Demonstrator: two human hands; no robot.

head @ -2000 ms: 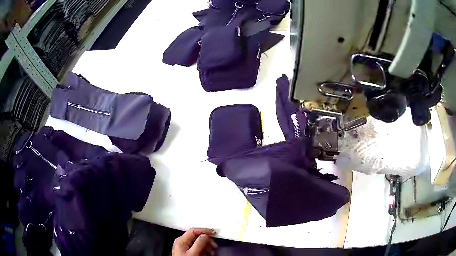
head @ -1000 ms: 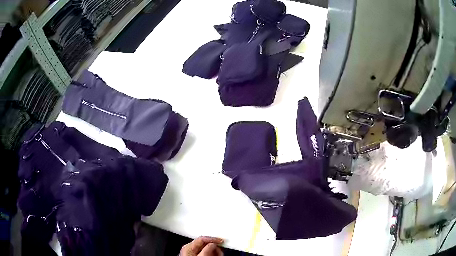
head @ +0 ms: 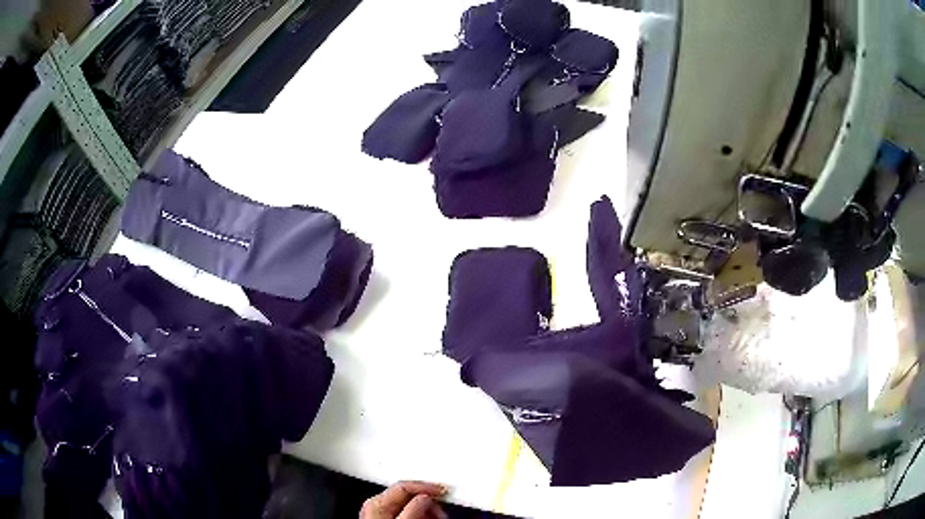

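Note:
A dark pouch piece (head: pixel 609 421) with a pale zipper lies at the needle area (head: pixel 678 316) of the sewing machine. A flat rounded panel (head: pixel 497 299) joins or touches it at the upper left, and a narrow dark strip (head: pixel 607 258) stands up beside the needle area. One hand (head: pixel 404 501), seemingly my left, shows at the bottom edge by the table front. It is small and cut off, with fingers bent, and touches no cloth. My right hand is not in view.
A pile of dark pouches (head: pixel 487 152) lies at the far side. Flat zippered panels (head: pixel 248 238) are stacked at left above a dark heap (head: pixel 208 405). The machine head (head: pixel 730 112) fills the upper right. A rack (head: pixel 91 122) stands at far left.
The view has shifted, so the table and machine sit slightly lower than in the first frame. The hand stays at the table's front edge. The cloth pieces have not visibly moved.

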